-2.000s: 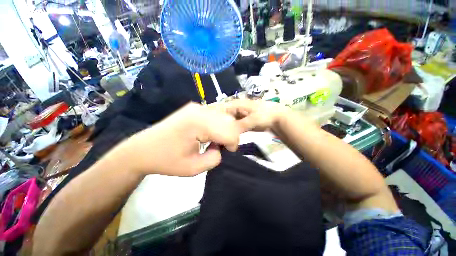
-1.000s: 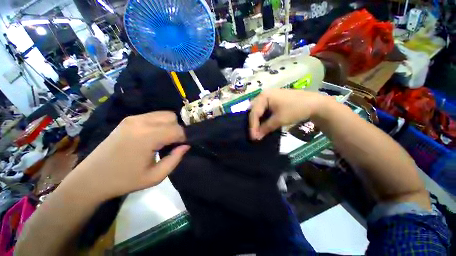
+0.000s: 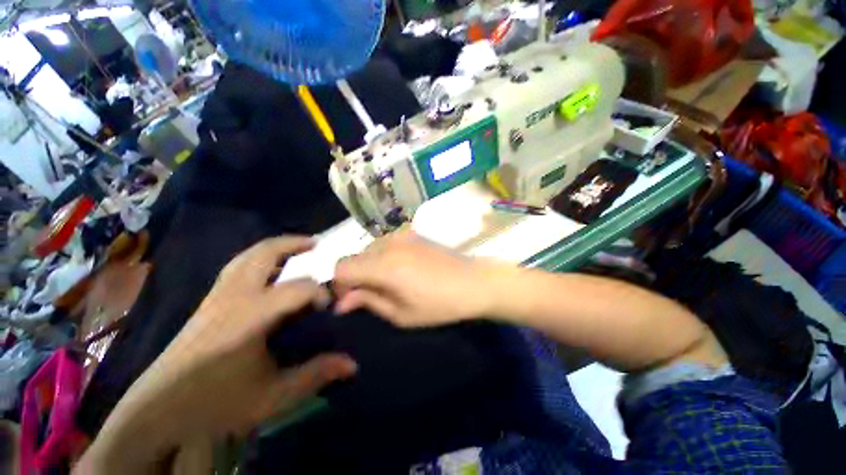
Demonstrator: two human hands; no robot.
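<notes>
A black fabric panel [image 3: 399, 371] hangs over the table's front edge toward the checked lap. My right hand [image 3: 399, 278] pinches its upper edge just in front of the sewing machine [image 3: 566, 111]. My left hand [image 3: 250, 325] is at the panel's left side, thumb and fingers spread around a fold; it is slightly blurred. The needle area is close behind my right hand, and no fabric can be seen under it clearly. Thread snips [image 3: 518, 207] and a dark printed pouch [image 3: 594, 190] lie on the table right of the needle area.
A black garment pile [image 3: 250, 158] lies behind and left of the machine. A blue fan [image 3: 297, 32] stands above it. A white tray [image 3: 642, 130] sits behind the pouch. A pink basket [image 3: 51, 408] is at left, a blue crate [image 3: 788, 237] and red bag [image 3: 686, 32] at right.
The panel has come down from in front of the machine head, uncovering the machine, snips and pouch. My right hand has moved left and down, closer to my left hand.
</notes>
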